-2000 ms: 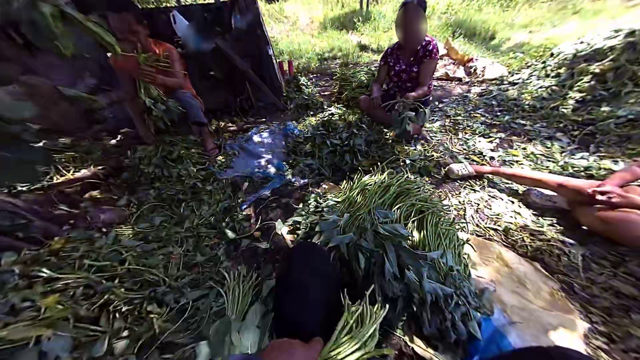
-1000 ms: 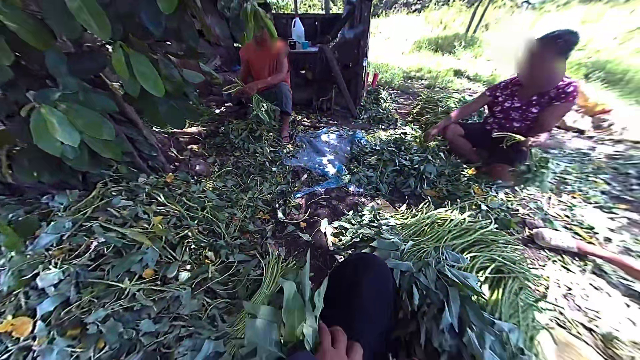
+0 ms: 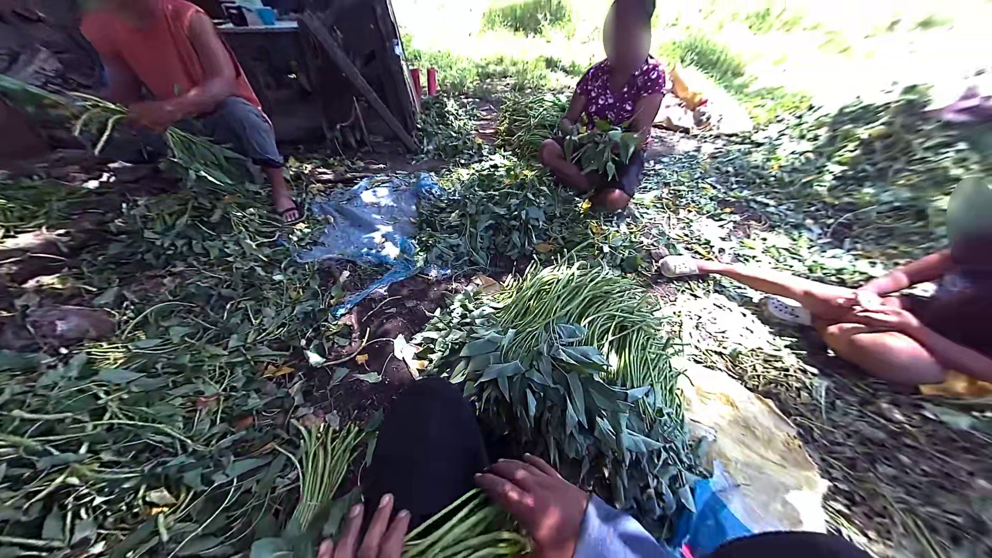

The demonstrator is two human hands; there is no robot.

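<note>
At the bottom centre, beside my dark-clothed knee, my right hand rests with bent fingers over a bunch of green stems. My left hand is partly cut off by the lower edge, its fingers spread at the left end of that bunch. How firmly either hand holds the stems cannot be told. Left of the knee a smaller bunch of cut stems points upward. A large heap of leafy stems lies just beyond my right hand, its leaves toward me.
Loose leafy vines cover the ground at left. A blue plastic sheet lies ahead; a pale sack is at right. Seated persons are at back left, back centre and right, the latter with legs stretched toward the heap.
The view has swung right since one second ago. Both my hands now show at the stem bunch; one second ago a single hand showed beside large leaves.
</note>
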